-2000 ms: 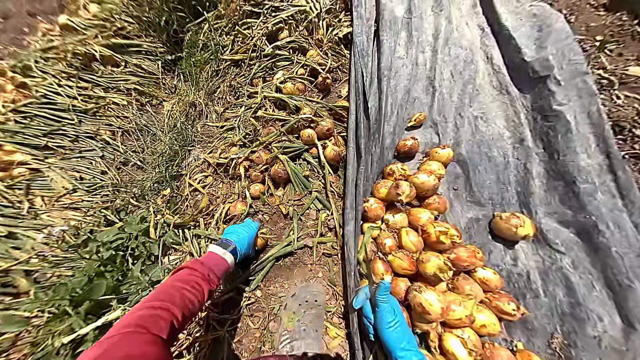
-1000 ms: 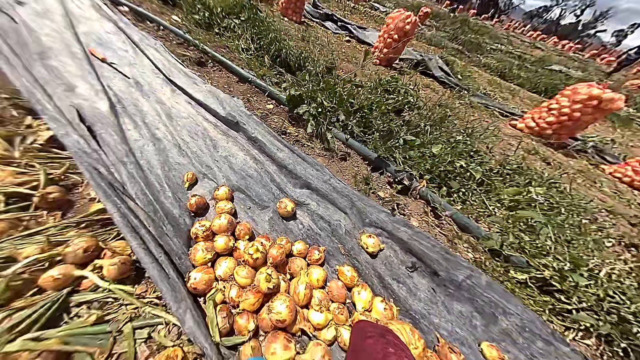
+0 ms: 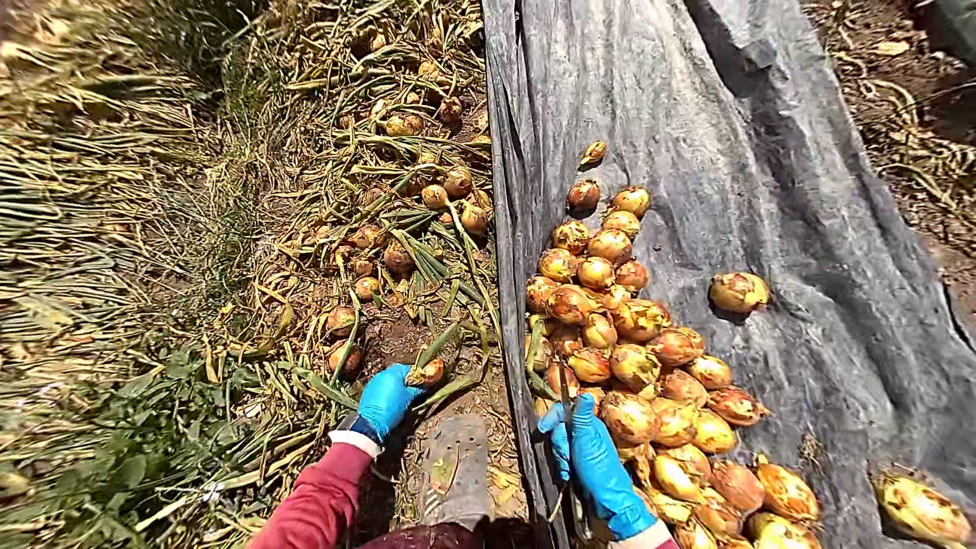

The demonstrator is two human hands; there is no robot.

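My left hand [image 3: 390, 398], in a blue glove, holds an onion [image 3: 427, 373] that has a green top on it, above the soil left of the grey fabric sheet [image 3: 732, 191]. My right hand [image 3: 598, 457], gloved in blue too, is over the sheet's left edge, closed around a dark, thin-bladed cutting tool [image 3: 566, 393] pointing up; its exact kind is unclear. Beside that hand lies a heap of trimmed yellow onions [image 3: 633, 366]. A lone onion [image 3: 740, 293] sits to the right of the heap.
Left of the sheet, onions with tops [image 3: 398, 259] lie among dried leaves and soil. Green weeds [image 3: 130, 457] grow at lower left. A shoe [image 3: 457, 465] stands between my hands. Another onion [image 3: 921, 509] rests at the sheet's lower right, and bare soil [image 3: 945, 259] borders its right side.
The view swung up across the field and came back down. Two seconds ago my left hand was low among the leaves; now it holds up an onion with its top.
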